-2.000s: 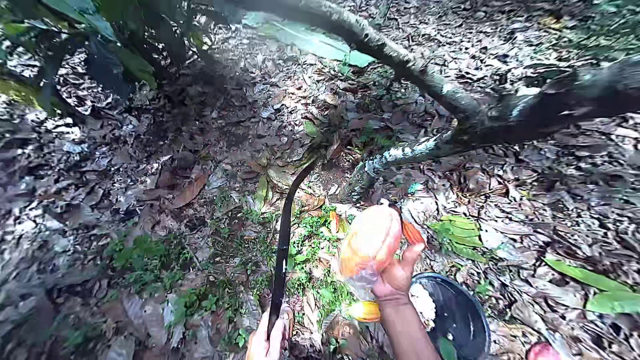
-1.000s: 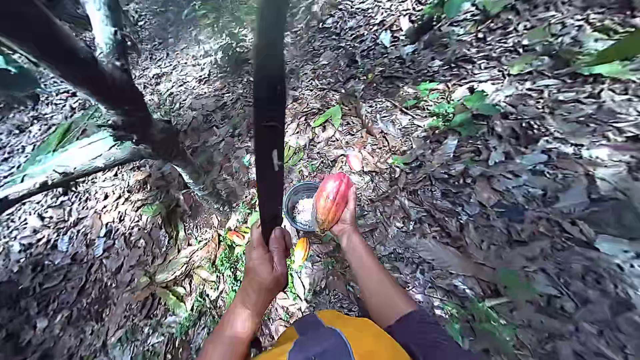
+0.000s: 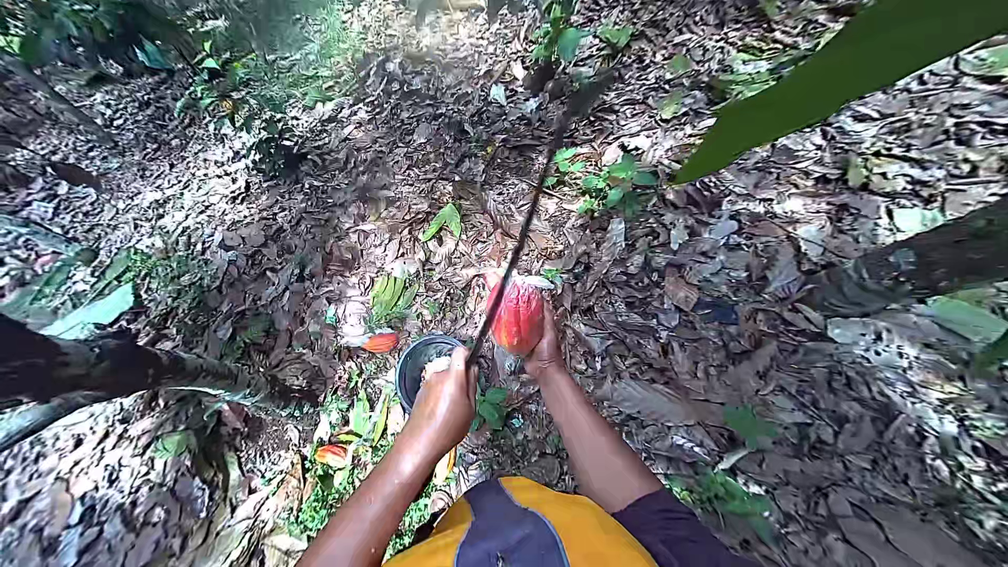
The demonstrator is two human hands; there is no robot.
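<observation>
My left hand grips the handle end of a long, dark machete, its blade slanting up and to the right, seen nearly edge-on. Resting in my right hand is a red-orange cacao pod. The blade passes across the pod's left side; whether it touches or has cut in cannot be told. A dark round bucket with whitish pulpy contents stands just beyond and left of my left hand, partly hidden by it.
Pieces of red-orange husk lie near the bucket, with another lower left. A dark tree trunk stands left, and a thick branch reaches in at right. A big green leaf hangs upper right. Leaf litter covers the ground.
The machete stood upright with its broad face showing a second ago; now it leans right across the pod. The view has swung around strongly.
</observation>
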